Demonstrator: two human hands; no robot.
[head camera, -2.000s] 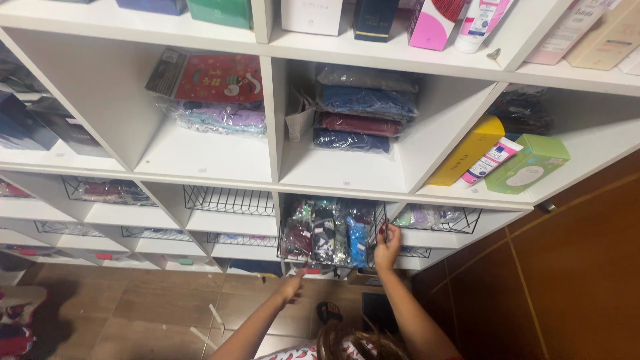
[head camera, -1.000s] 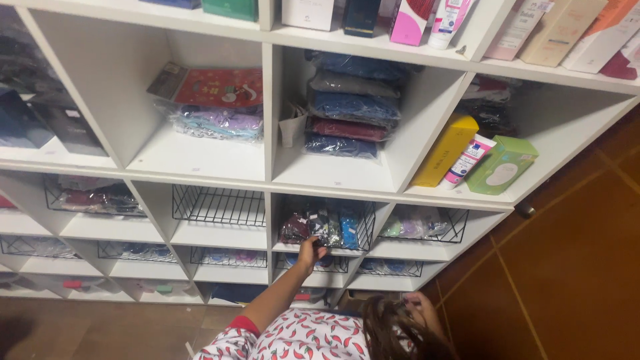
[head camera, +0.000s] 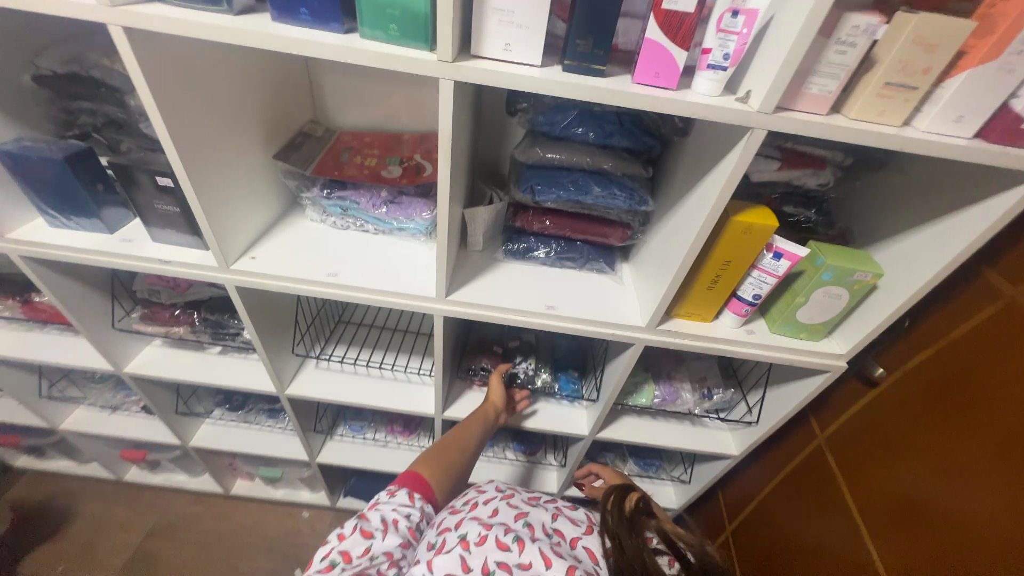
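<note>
My left hand (head camera: 506, 396) touches the front edge of a black wire basket (head camera: 594, 376) that sits in a white shelf compartment. Plastic-wrapped folded garments (head camera: 524, 364) in dark, patterned and blue cloth lie in this basket. Whether the fingers grip the rim is hard to tell. Lower and to the right, my right hand (head camera: 598, 478) is beside the shelf's lower edge, near another wire basket (head camera: 660, 462); its fingers are curled, and nothing shows in them.
The white shelving (head camera: 376, 300) spans the view. Above are bagged garment stacks (head camera: 580, 184), a yellow box (head camera: 724, 260), a cream tube (head camera: 764, 280) and a green box (head camera: 822, 290). An unfilled wire basket (head camera: 364, 336) is to the left. A brown tiled surface (head camera: 904, 448) borders the right side.
Two seconds ago both hands were at the garment basket, which stood further out. It now sits deeper in its compartment, and my right hand has moved down and away.
</note>
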